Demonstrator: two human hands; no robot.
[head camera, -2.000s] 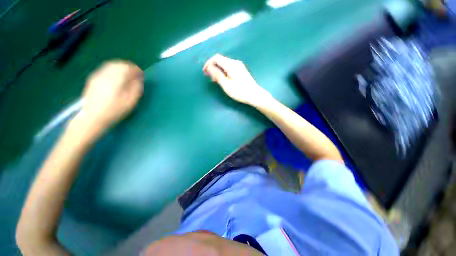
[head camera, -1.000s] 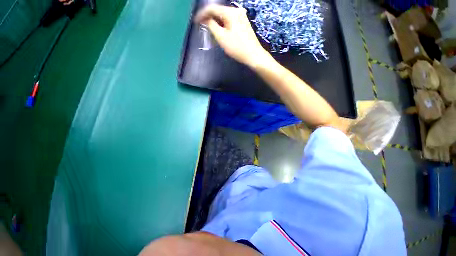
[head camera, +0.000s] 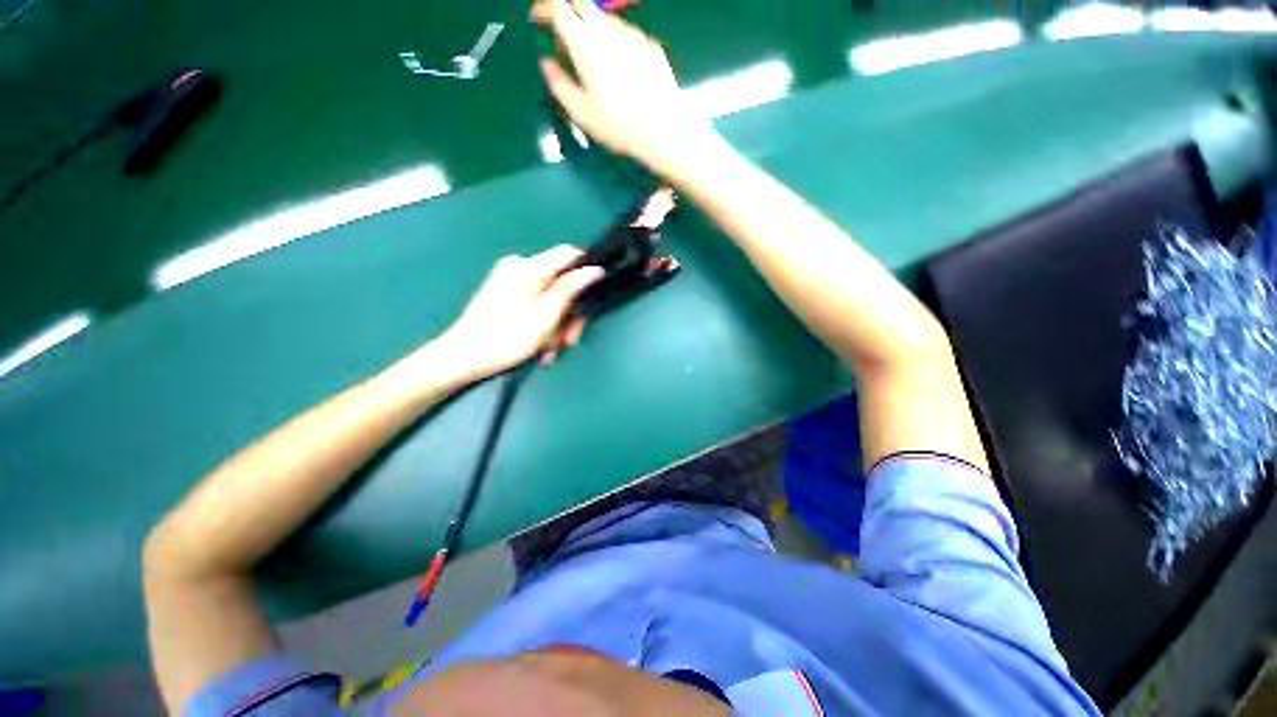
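Note:
My left hand (head camera: 521, 311) grips a black clamp (head camera: 611, 277) above the light green bench. Its copper-coloured jaw tips point right. A thin black cable (head camera: 483, 446) hangs from it towards me, with a red section (head camera: 431, 572) and blue tip. My right hand (head camera: 609, 77) is over the dark green surface at the top edge, its fingertips partly cut off. A red and blue piece shows beside them; whether the hand holds it is unclear. Dark parts are partly hidden below that hand. A bent silver wire spring (head camera: 465, 65) lies left of the right hand.
The black tray (head camera: 1057, 420) with a tangled silver-blue spring pile (head camera: 1207, 378) is at my right. Another black clamp (head camera: 174, 121) with a cable lies at upper left. The bench's near edge (head camera: 658, 467) runs in front of me. A blue bin (head camera: 824, 476) is below it.
The view has turned left from the tray. My right hand has moved from the tray to the dark green surface. My left hand is now in full view with a clamp.

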